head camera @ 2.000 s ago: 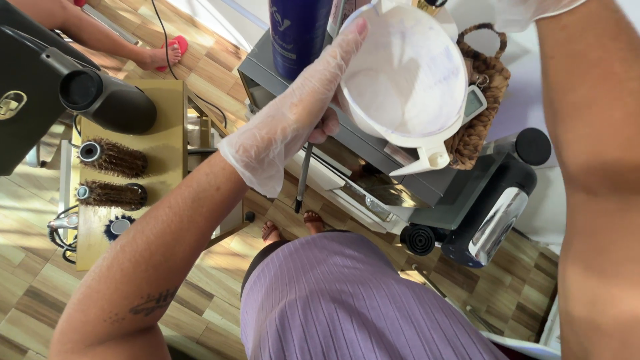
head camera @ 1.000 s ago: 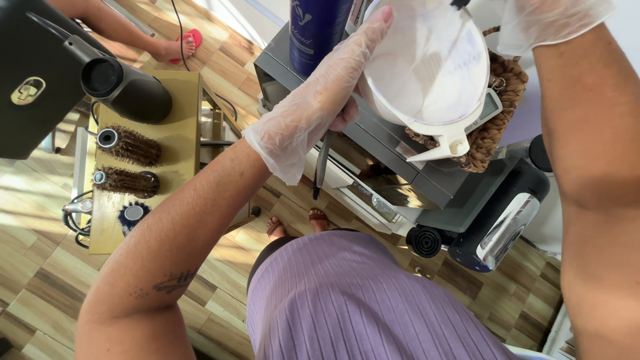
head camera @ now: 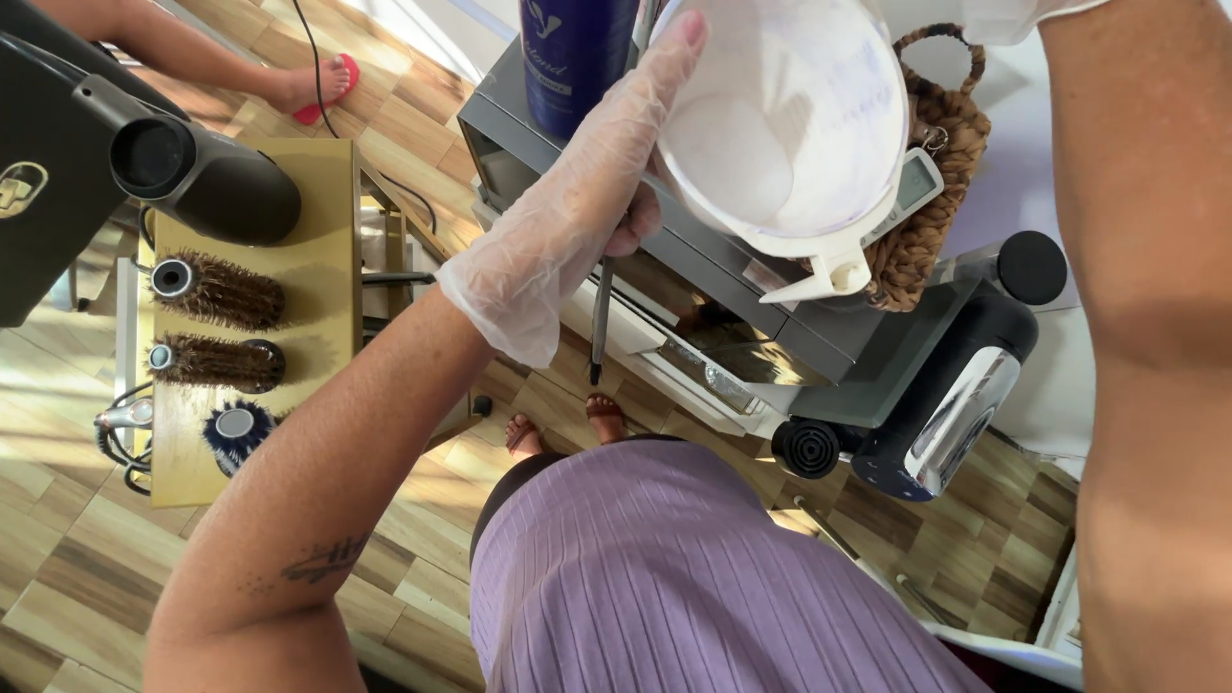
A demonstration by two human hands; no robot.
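Observation:
My left hand (head camera: 597,173), in a clear disposable glove, grips the side of a white plastic mixing bowl (head camera: 780,115) tilted so that its inside shows. White residue and faint purple marks coat the bowl's wall. A thin dark-tipped handle (head camera: 601,318) points down below the left fingers. My right hand (head camera: 1020,12), gloved too, is cut off by the top edge, and its fingers are hidden. Behind the left hand stands a dark blue bottle (head camera: 568,67) on a grey cabinet. Beside the bowl, a small digital device (head camera: 910,188) lies against a woven basket (head camera: 938,192).
On the left, a gold-topped trolley (head camera: 318,385) carries a black hair dryer (head camera: 207,178) and several round brushes (head camera: 221,289). A black dispenser (head camera: 948,395) stands at the right. Another person's leg and red sandal (head camera: 332,89) show at the upper left, near a cable on the floor.
A dark tip seen over the bowl's upper rim one second ago is out of view. My left hand keeps its grip on the bowl.

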